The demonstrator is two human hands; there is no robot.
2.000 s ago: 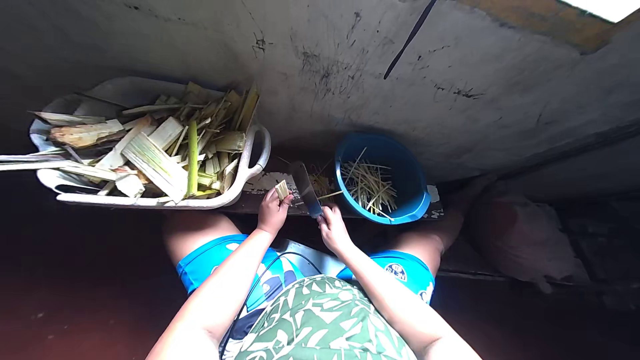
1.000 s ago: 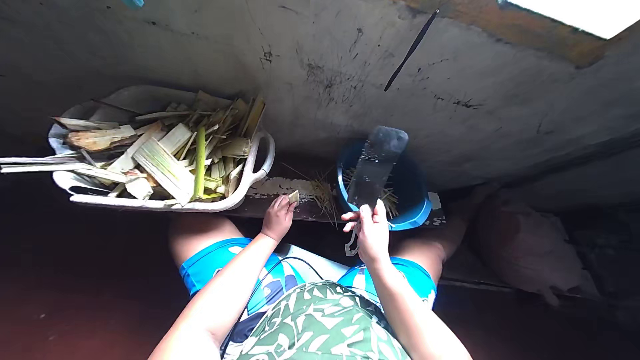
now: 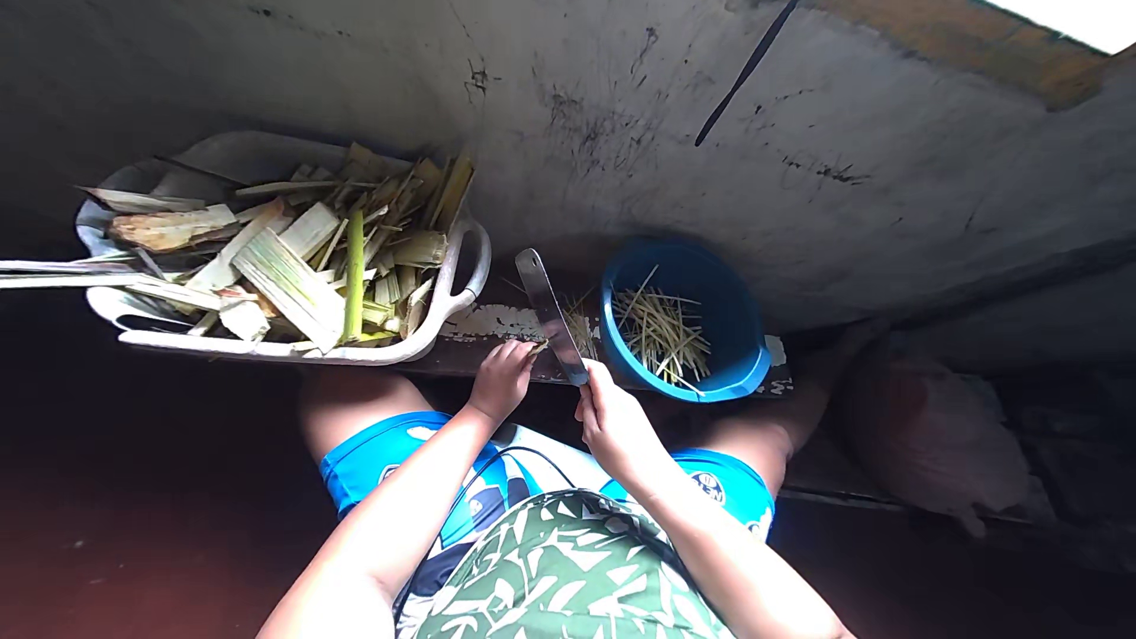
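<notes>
My right hand (image 3: 612, 422) grips the handle of a wide-bladed knife (image 3: 552, 315), whose blade points up and away between a white basin and a blue basin. Close to the blade's left side, my left hand (image 3: 502, 377) holds a small piece of plant stalk (image 3: 538, 349) by its fingertips. Thin plant strips (image 3: 661, 333) lie inside the blue plastic basin (image 3: 754, 377) on the right. The white basin (image 3: 390, 355) on the left is heaped with cut pieces of pale and green stalk (image 3: 293, 284).
Both basins stand on a worn wooden bench (image 3: 497, 324) against a marked grey wall (image 3: 568, 115). More thin strips (image 3: 581, 328) lie on the bench between them. A pale bag (image 3: 941, 435) sits in shadow at the right.
The knife was over the blue basin a second ago; my right hand has brought it back left, beside my left hand. The strips in the basin show again.
</notes>
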